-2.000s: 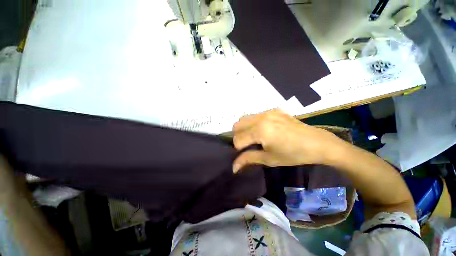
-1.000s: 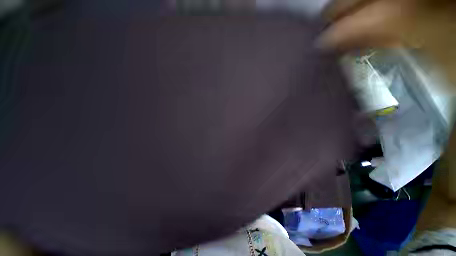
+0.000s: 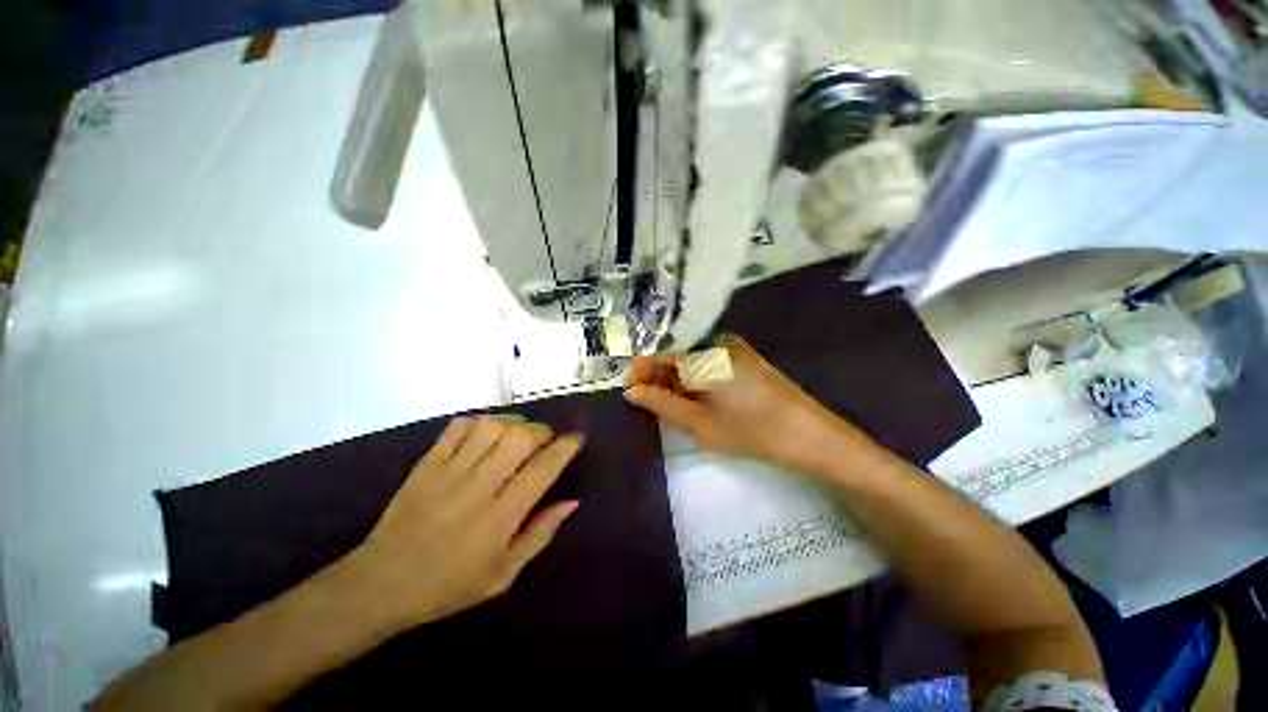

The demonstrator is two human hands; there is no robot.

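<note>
The dark garment panel (image 3: 320,508) lies flat on the white table left of and below the needle area, its upper edge running toward the presser foot (image 3: 609,365). My left hand (image 3: 480,508) rests on the panel, palm down with fingers spread. My right hand (image 3: 695,397) pinches the panel's top right corner with thumb and fingertips, just beside the presser foot. A small cream block (image 3: 705,367) shows at its fingers. The sewing machine head (image 3: 556,153) stands over the panel's edge.
A dark tabbed panel (image 3: 862,355) lies right of the needle, partly behind my right forearm. White papers (image 3: 1085,195) lean on the machine. A clear bag with silvery rings (image 3: 1121,398) sits at the right table end. A grey-white tube (image 3: 378,132) is left of the head. A printed ruler (image 3: 779,547) marks the front edge.
The panel was held over the front edge, then raised across the view; now it lies flat on the table at the presser foot. The view is closer to the machine, and both hands are at the panel.
</note>
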